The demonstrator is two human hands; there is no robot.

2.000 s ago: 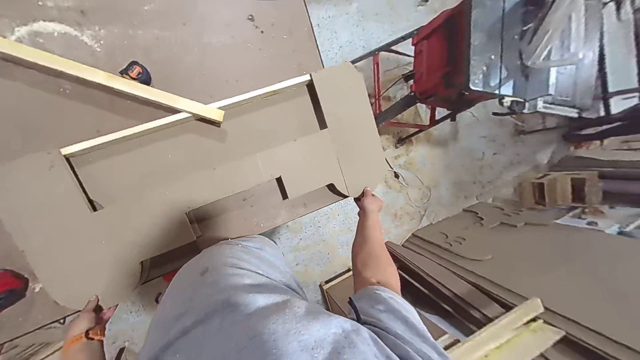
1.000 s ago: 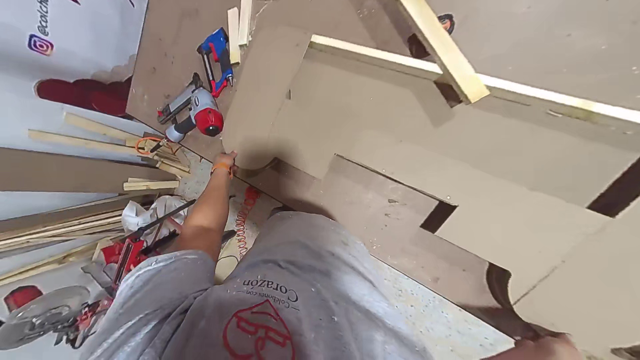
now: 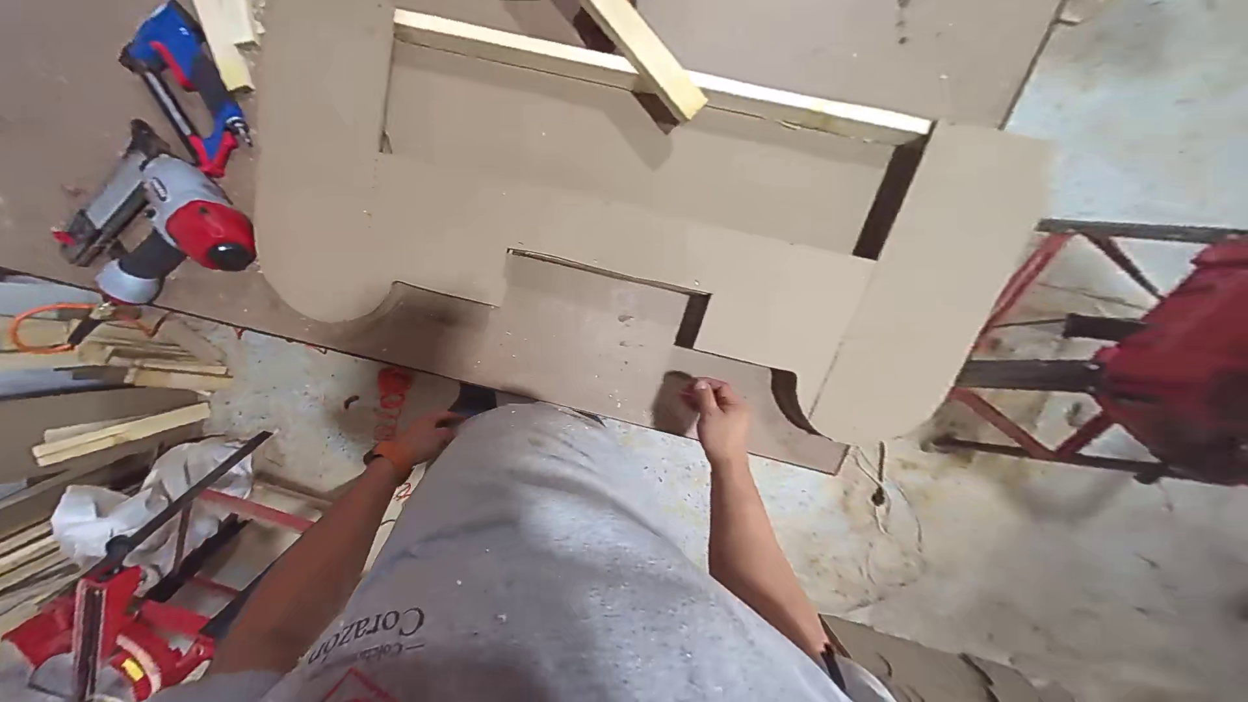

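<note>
A large cut-out fibreboard panel (image 3: pixel 604 214) lies on the brown worktable, with a pale wood strip (image 3: pixel 799 107) along its far side. Another wood strip (image 3: pixel 648 58) rests across that strip. My right hand (image 3: pixel 720 414) hovers over or touches the table board near its front edge, fingers curled together; whether it holds something small cannot be told. My left hand (image 3: pixel 424 439), with an orange band at the wrist, is low beside my waist at the table's front edge. Its fingers are partly hidden by my shirt, so its grip cannot be seen.
A grey and red nail gun (image 3: pixel 190 219) and a blue nailer (image 3: pixel 185 83) lie left of the panel. A red miter saw (image 3: pixel 107 624) and wood offcuts (image 3: pixel 127 434) are at lower left. A red machine on a frame (image 3: pixel 1170 370) stands at the right.
My left hand has left the panel's left end and dropped beside my waist. My right hand has let go of the panel's right end and moved left. The view has shifted.
</note>
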